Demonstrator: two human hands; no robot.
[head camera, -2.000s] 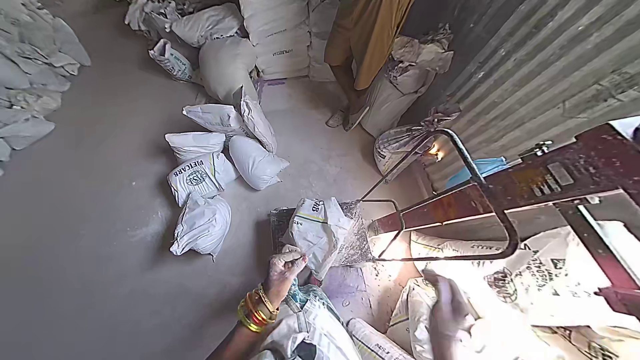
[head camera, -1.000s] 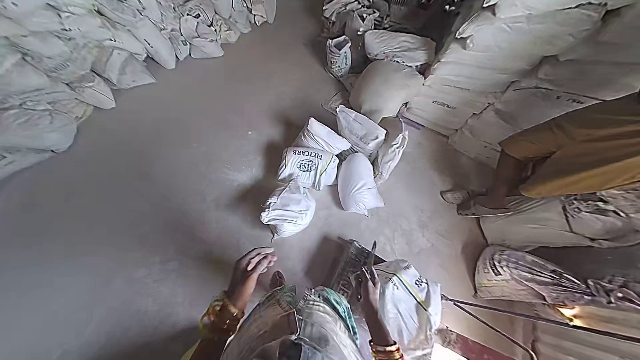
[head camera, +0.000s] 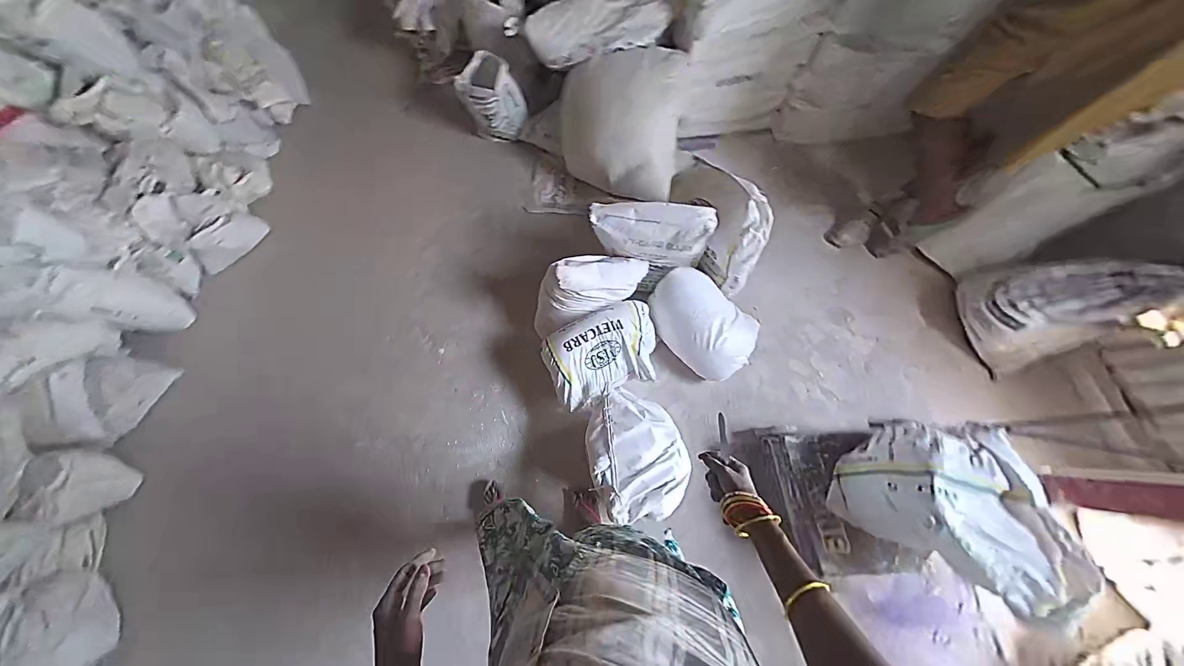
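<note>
My left hand (head camera: 405, 592) hangs at the lower left over the floor, empty, with its fingers slightly apart. My right hand (head camera: 729, 475), with bangles on the wrist, is closed on a thin bladed tool (head camera: 722, 430) that points up, probably a knife. Left of that hand, near my feet, lies a tied white woven sack (head camera: 645, 458). Beyond it lie a printed white sack (head camera: 601, 353), a plain white sack (head camera: 590, 289) and a rounded white sack (head camera: 705, 324). To the right, another white sack (head camera: 943, 499) rests on a dark platform (head camera: 795, 490).
A heap of white sacks (head camera: 83, 305) fills the left side. Stacked large sacks (head camera: 740, 74) stand at the back, with a bulging sack (head camera: 620, 120) before them. A person's legs and feet (head camera: 939, 180) are at the upper right. Bare grey floor (head camera: 342, 370) shows between.
The view has swung to the left since the first frame. My right hand, holding the tool, has moved off the sack on the platform, which it was beside one second ago.
</note>
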